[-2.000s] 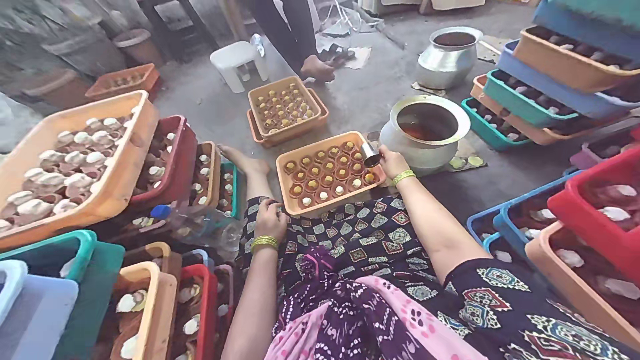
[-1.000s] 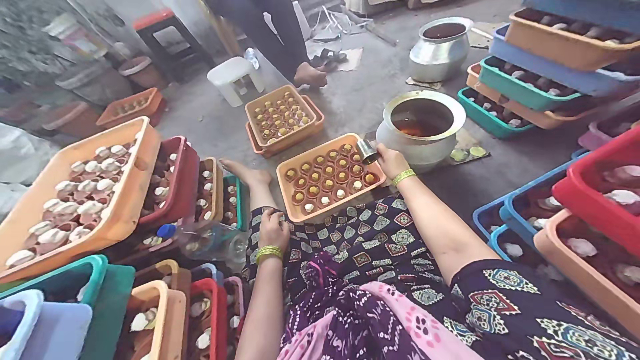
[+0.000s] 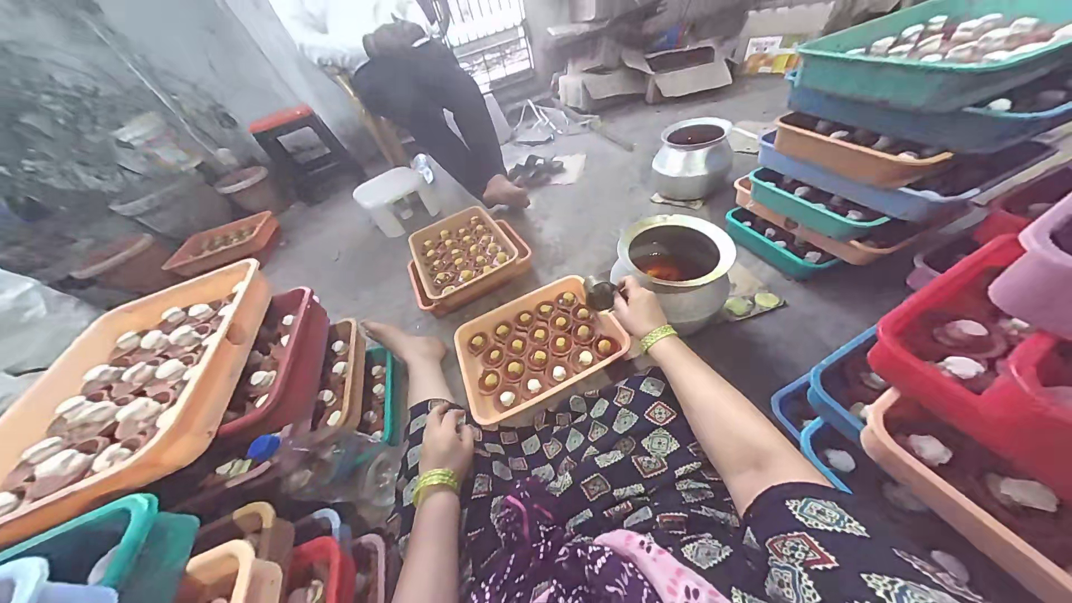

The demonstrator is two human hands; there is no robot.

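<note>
My right hand (image 3: 641, 310) grips a small metal cup (image 3: 600, 293), tilted over the right back corner of an orange plastic tray (image 3: 469, 394). Rows of small clay cups fill this tray; most have yellowish centres, and several along the front and right have white ones. Just behind my right hand stands a round metal pot (image 3: 682, 293) with dark reddish liquid inside. My left hand (image 3: 446, 440) rests on my patterned garment at the left knee, fingers curled, holding nothing that shows. Farther back, another tray (image 3: 463, 254) of similar filled cups sits on an orange one.
Stacked trays with white-topped cups rise at the left (image 3: 243, 335) and right (image 3: 863, 201). A second metal pot (image 3: 691, 163) stands farther back. A plastic bottle (image 3: 335, 461) lies by my left knee. Beyond are a white stool (image 3: 394, 194) and a person in dark trousers (image 3: 452, 109).
The view has tilted up somewhat, showing more of the room. My right hand stays by the tray's right back corner, its metal cup at a different tilt. My left hand remains at the knee.
</note>
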